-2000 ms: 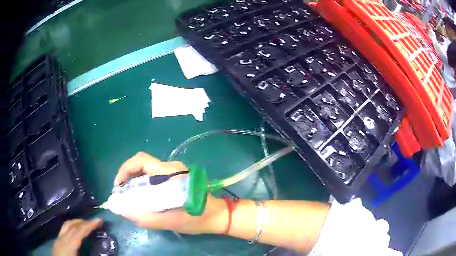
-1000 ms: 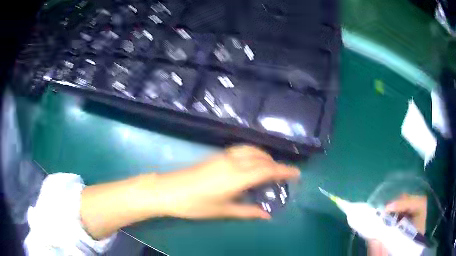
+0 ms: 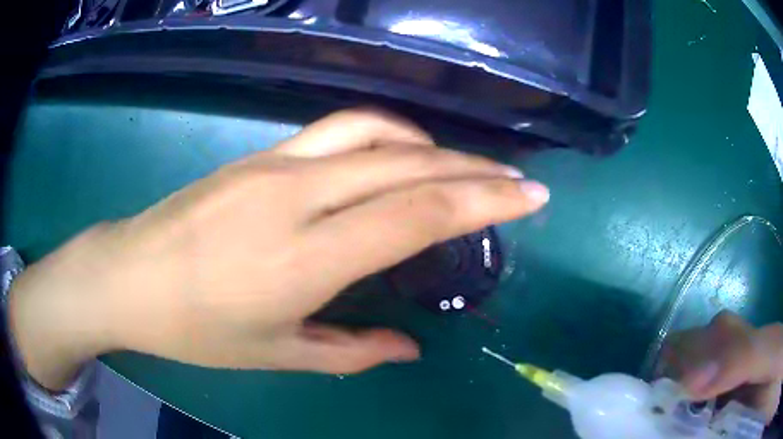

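A round black speaker unit point(image 3: 455, 270) lies on the green bench in the middle, with two white dots near its lower rim and a white-edged rectangle at its right side. My left hand point(image 3: 249, 249) reaches over it from the left, index finger above its top edge and thumb apart from it at the lower left; the hand hides its left part. My right hand point(image 3: 730, 360), cut off by the right edge, holds a white glue syringe point(image 3: 618, 407). Its thin needle point(image 3: 500, 357) with a yellow-green hub points up-left, below and right of the unit, not touching it.
A large glossy black tray point(image 3: 343, 64) spans the top behind my left hand, its front edge near my fingers. A clear hose point(image 3: 687, 279) loops on the bench at the right. White paper point(image 3: 766, 107) lies at the upper right edge.
The view has turned left and moved closer to the unit. My left thumb and fingers have spread away from around the unit. The syringe needle is nearer the unit.
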